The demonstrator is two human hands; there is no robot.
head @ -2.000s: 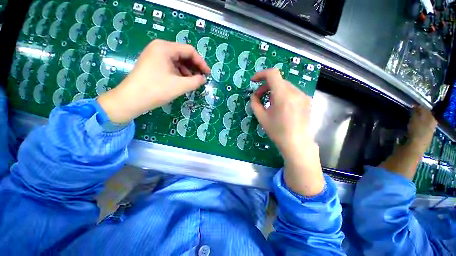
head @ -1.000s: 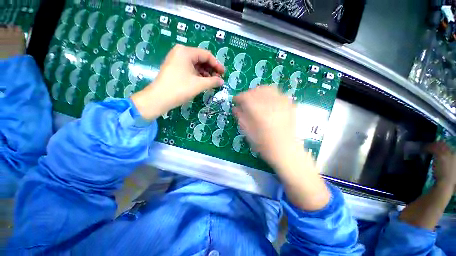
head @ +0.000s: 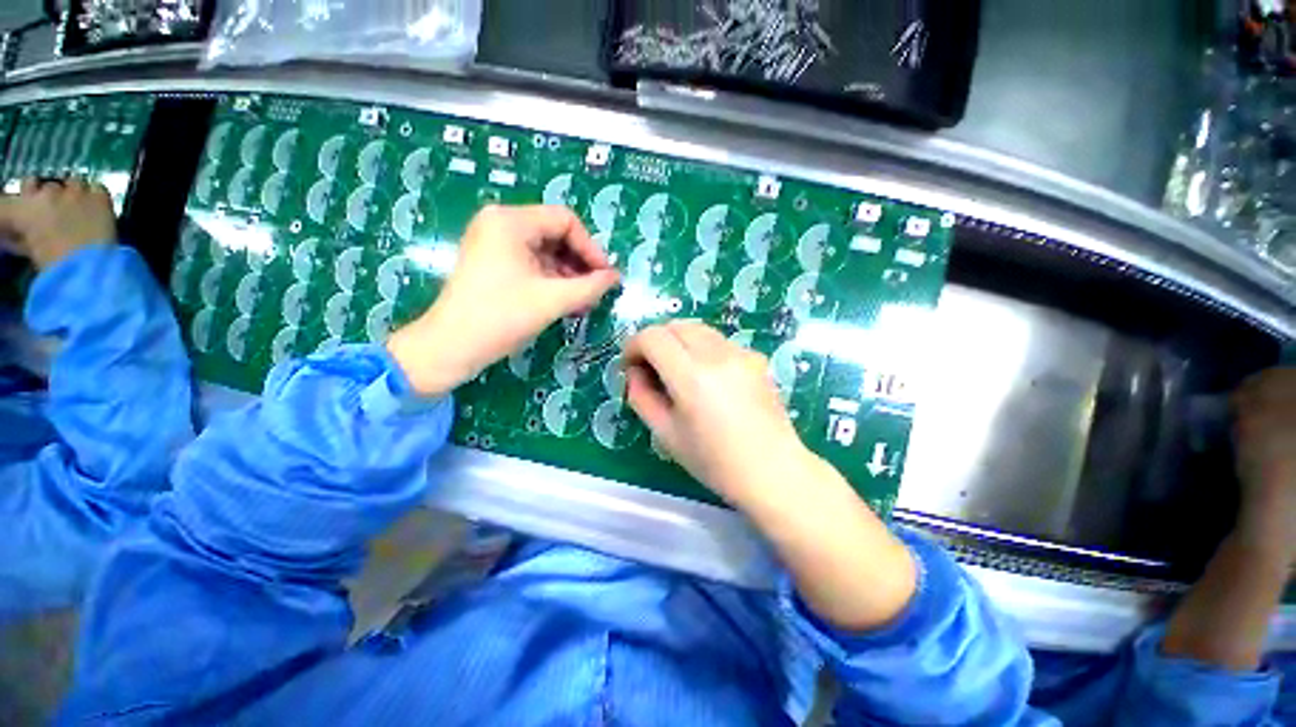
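Two green circuit boards with rows of white half-filled circles lie side by side in front of me. My left hand is over the middle, thumb and forefinger pinched together; whether a part is between the tips is too small to tell. My right hand is just right of and below it, fingers curled down at the board; its fingertips are partly hidden. A small loose pile of thin silvery leaded components lies on the board between my hands.
A metal rail runs behind the boards, another in front. Beyond are a black tray of silvery parts and a clear plastic bag. A neighbour's hand is at left, another at right. A dark gap with shiny metal is right.
The view has shifted, showing more beyond the rear rail and at left. My right hand has moved left and down, close to my left hand and the pile. My left hand stays pinched.
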